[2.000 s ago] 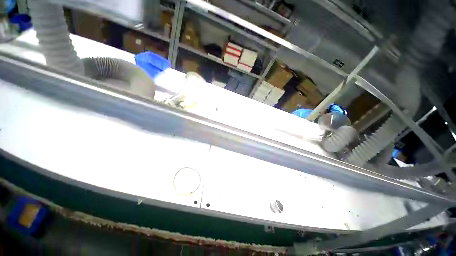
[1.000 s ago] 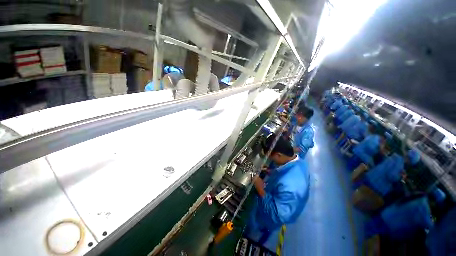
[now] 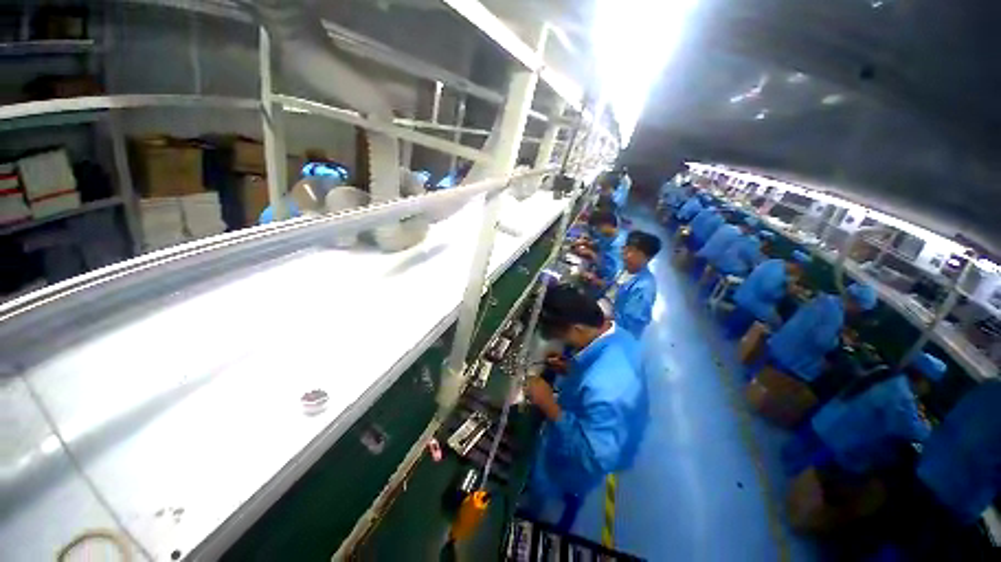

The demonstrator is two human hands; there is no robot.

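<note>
Neither of my hands is in the picture. The electric screwdriver (image 3: 470, 516) shows its thick yellow-orange handle at the bottom middle, on the dark green bench. No hand of mine is on the part that shows. A black slotted phone tray (image 3: 560, 546) is cut off by the bottom edge, right of the screwdriver. An open phone (image 3: 470, 433) lies on black strips further up the bench. A small pink-white object (image 3: 435, 449) is at the bench edge near the post.
A worker in a blue smock (image 3: 602, 401) sits along the bench on the right, hands at work. A whitish post (image 3: 474, 291) rises from the bench edge. A large white surface (image 3: 220, 362) fills the left. A blue aisle floor (image 3: 681, 439) and more seated workers are at the right.
The view has swung from the white surface and shelves to the right along the line. Since the last earlier frame, the bench and screwdriver have shifted slightly left in the picture.
</note>
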